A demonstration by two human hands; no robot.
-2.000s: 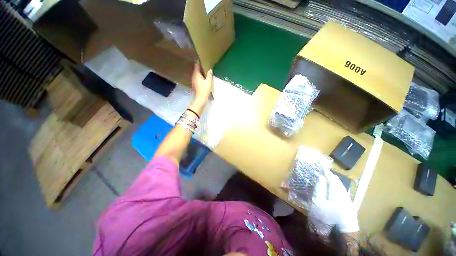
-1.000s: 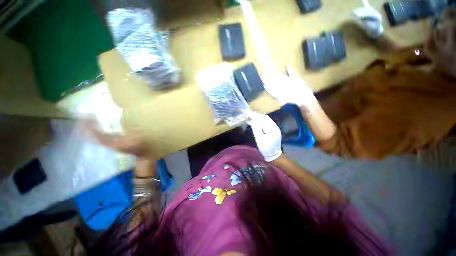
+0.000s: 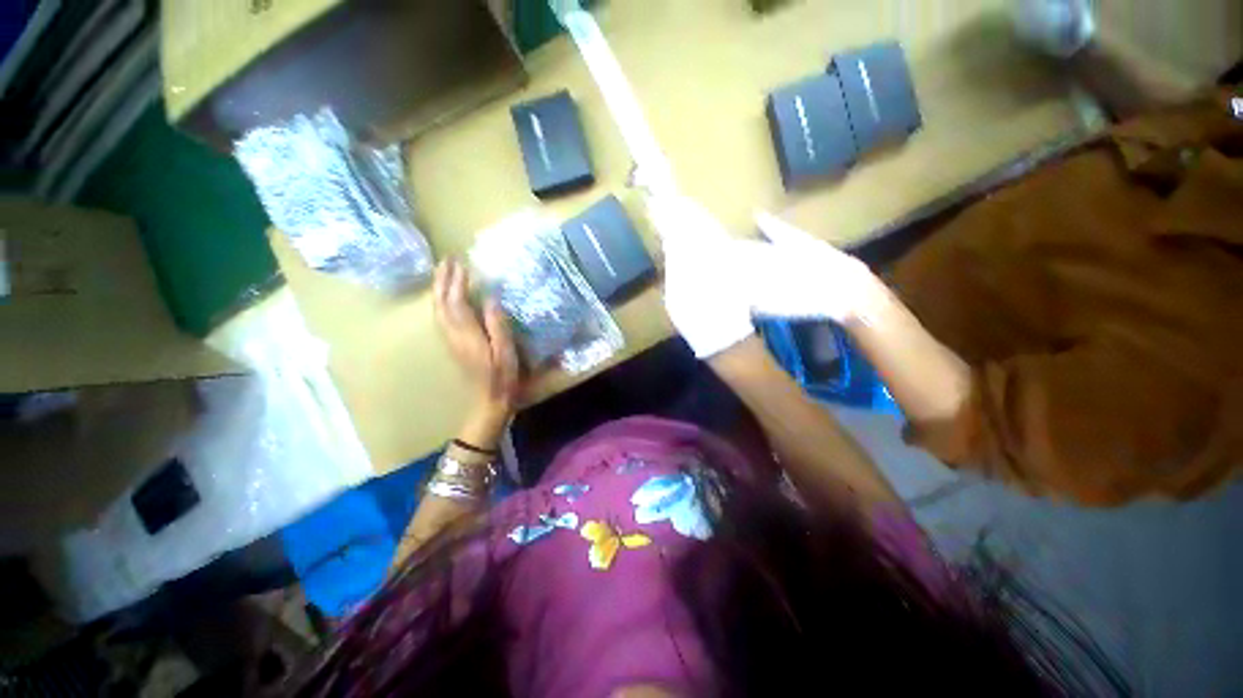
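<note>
My bare left hand is at the left edge of a bubble bag, fingers slightly apart on the cardboard, not visibly gripping. My gloved right hand is blurred, right of a dark product box, and overlaps a neighbour's gloved hand; whether it holds anything is hidden. That box lies against the bag's right side. Another product box lies above it. A stack of bubble bags lies at the left, at the inner carton's mouth.
The inner carton stands open at upper left. Two product boxes lie side by side at upper right. A neighbour's brown sleeve is at right. A dark flat phone lies on white film at lower left, near a blue stool.
My left hand has left the large carton's flap and come right to the bubble bag. My right hand has moved from the bag's lower corner up and right, beside the neighbour's hand. The view has turned.
</note>
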